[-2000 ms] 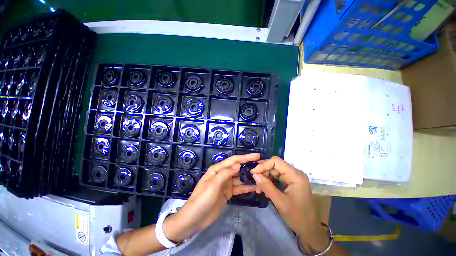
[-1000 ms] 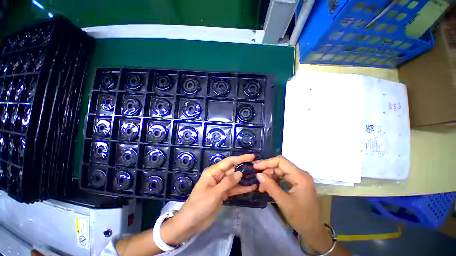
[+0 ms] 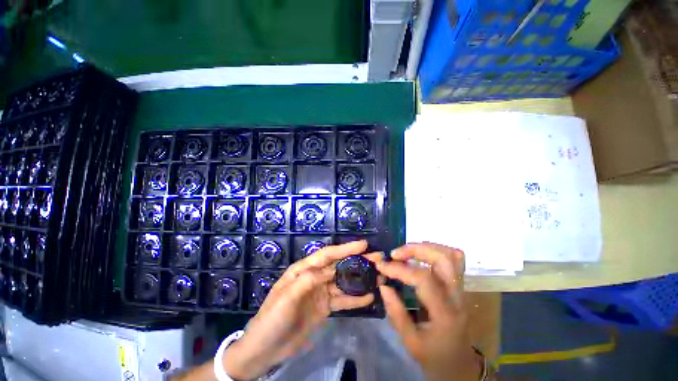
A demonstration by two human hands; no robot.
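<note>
My left hand (image 3: 294, 309) holds a round black part (image 3: 355, 274) between thumb and fingers, its ringed face up, over the lower right of the black blister tray (image 3: 313, 180). My right hand (image 3: 430, 301) is just right of the part, thumb and index finger close together, with a tiny dark piece (image 3: 386, 257) at the fingertips; its shape is too small to tell. The tray's pockets hold round black parts, and one pocket in the second row is bare. The tray's lower right corner is hidden behind my hands.
Stacked black trays (image 3: 89, 201) stand at the left. White sheets (image 3: 468, 193) lie on the yellow side table (image 3: 632, 245) at right, with a blue basket (image 3: 491, 74) behind and a cardboard box (image 3: 624, 119) beyond. A white-grey machine (image 3: 89, 350) is at lower left.
The view has shifted, so the tray appears lower. My right fingers have moved off the part to its right, and the part's face now shows more fully in my left hand.
</note>
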